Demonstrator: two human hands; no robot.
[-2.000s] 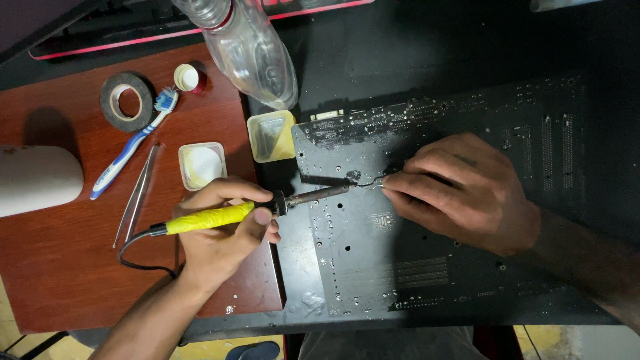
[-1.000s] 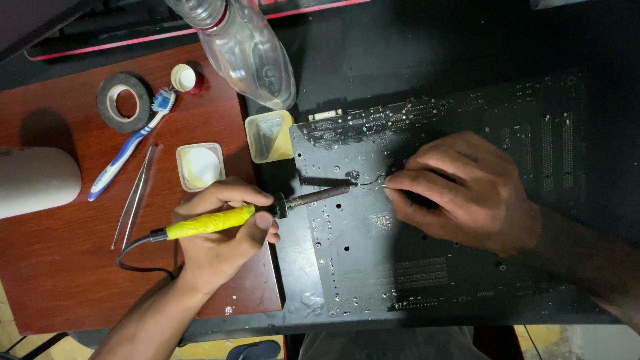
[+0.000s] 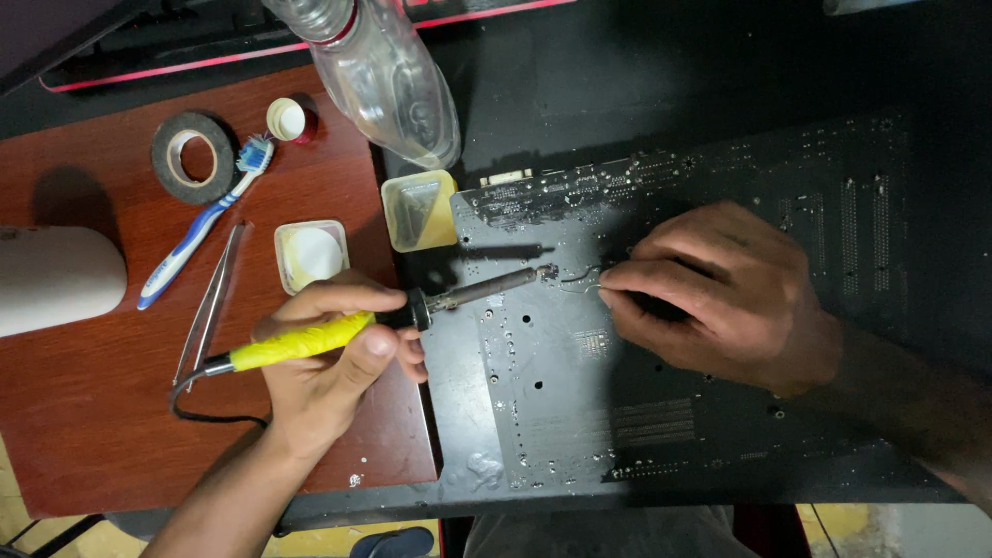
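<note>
My left hand (image 3: 333, 341) is closed round the yellow-wrapped handle of a soldering iron (image 3: 310, 341), whose dark barrel points right over a black computer motherboard (image 3: 573, 418). Between the thumb and fingers of my right hand (image 3: 713, 298) is a thin wire, likely solder (image 3: 577, 290); its free end reaches left, just short of the iron's tip. The motherboard lies with its solder side up. Whether the iron's tip touches the board I cannot tell.
On a reddish wooden board (image 3: 93, 434) lie black tape (image 3: 194, 157), a toothbrush (image 3: 205, 225), tweezers (image 3: 209, 302), a red cap (image 3: 291, 121) and a small white-filled dish (image 3: 312, 256). A yellowish container (image 3: 420, 211) and plastic bottle (image 3: 387, 85) stand behind. A white cylindrical object (image 3: 58, 279) is far left.
The iron's tip and the wire end, close together at the same spot before, are now slightly apart. The iron's tip has moved a little away from me. My right hand has hardly moved.
</note>
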